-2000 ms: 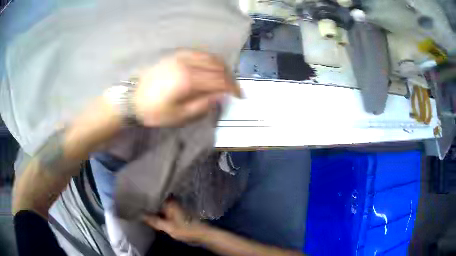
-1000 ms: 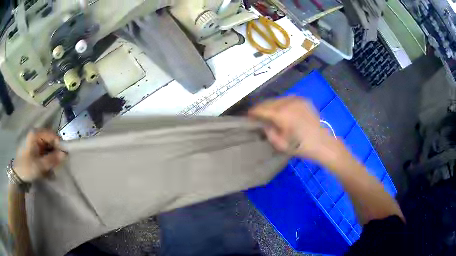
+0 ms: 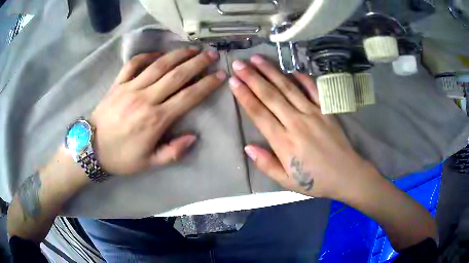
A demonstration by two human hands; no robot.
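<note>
The grey-taupe garment panel (image 3: 205, 169) lies spread over the table under the machine head. A dark straight seam (image 3: 238, 123) runs between my hands up to the presser foot area (image 3: 229, 45). My left hand (image 3: 141, 110) lies palm down on the cloth left of the seam, fingers apart, fingertips near the foot. My right hand (image 3: 295, 131) lies palm down just right of the seam, fingertips beside it. Neither hand grips the cloth. The needle tip cannot be made out.
The cream sewing machine head (image 3: 257, 18) crosses the top. Ribbed cream tension dials (image 3: 337, 93) hang close above my right hand. A black cylinder (image 3: 104, 15) is at upper left. The white table edge (image 3: 226, 204) shows below the cloth. A blue crate (image 3: 355, 233) is at lower right.
The panel, earlier held up and stretched between both hands, now lies flat under the machine head. Both hands have let go of its edges and moved in beside the seam. The view has shifted.
</note>
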